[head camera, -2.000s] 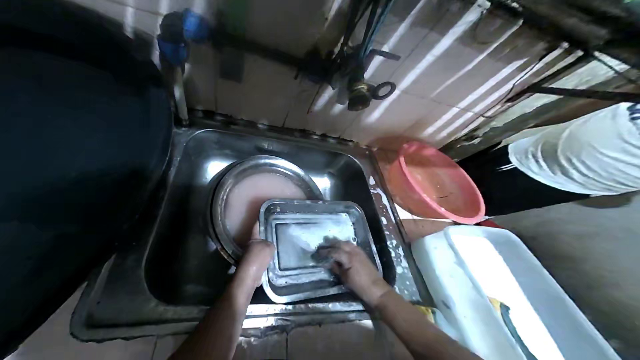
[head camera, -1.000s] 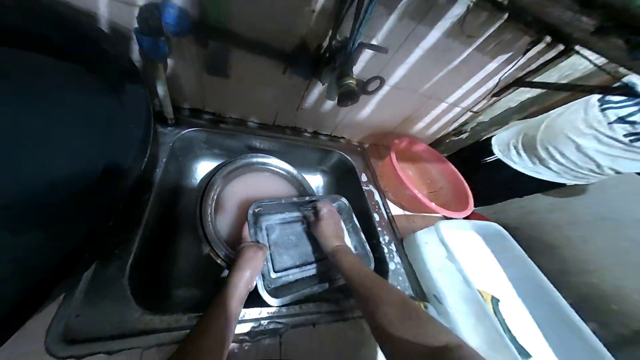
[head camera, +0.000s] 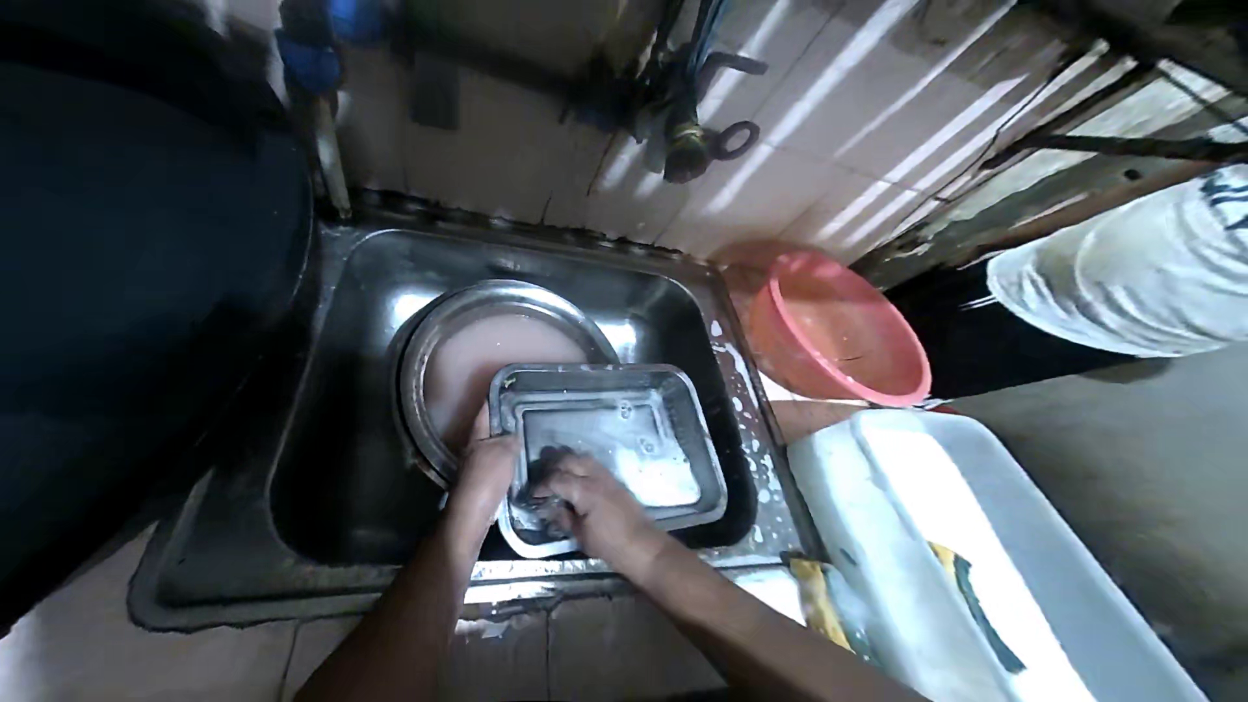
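Note:
A rectangular metal tray is held over the front right of a steel sink, overlapping a round metal basin of cloudy water. My left hand grips the tray's left side, its fingers partly hidden beneath. Inside the tray's lower left corner, my right hand presses a dark scouring pad on the wet metal.
A pink plastic basin stands right of the sink. In front of it is a long white plastic container. A large dark vessel borders the left. A person in a white shirt is at the right.
My right hand has moved from the tray's upper part, where it was a second ago, down to the lower left corner. My left hand keeps its hold on the left side.

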